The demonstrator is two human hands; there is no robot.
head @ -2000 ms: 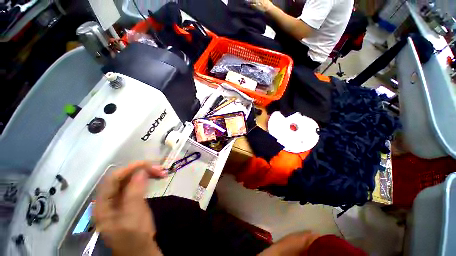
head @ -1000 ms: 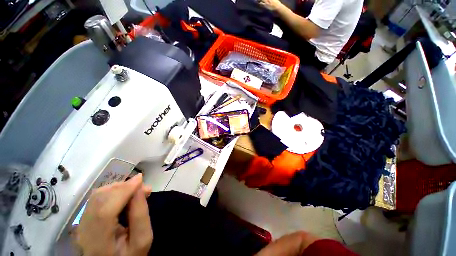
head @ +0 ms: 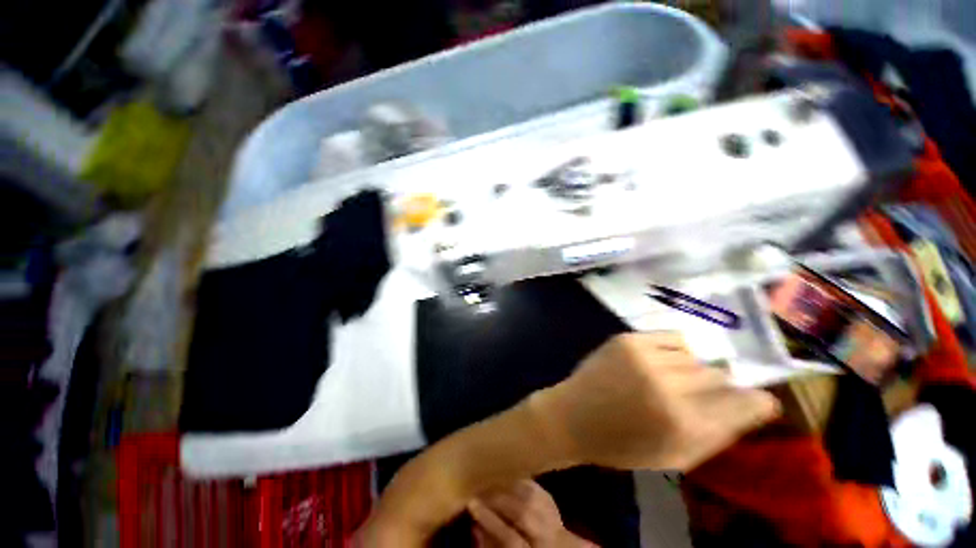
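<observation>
The picture is blurred. A dark cut fabric panel [head: 503,359] lies on the white sewing machine table, its upper edge under the presser foot and needle area [head: 472,291]. Another dark panel [head: 257,348] and a small jagged dark piece [head: 355,252] lie to its left. My left hand [head: 669,401] is over the panel's right side, forearm crossing from the lower left, fingers pointing right and partly bent; any grip is unclear. My right hand [head: 521,516] is low, below my left forearm, cut off by the bottom edge; what it touches is hidden.
Purple thread snips [head: 701,308] lie on the table beside the tray [head: 765,353] with a phone [head: 819,310]. The machine head [head: 685,177] spans the back. A pale trough [head: 471,80] stands behind it. Red crates [head: 310,508] are below the table; a white roll [head: 929,476] is at right.
The view has swung left, bringing the needle area and dark panels into sight. My left hand has moved from over the machine head to the panel's right side. My right hand now shows.
</observation>
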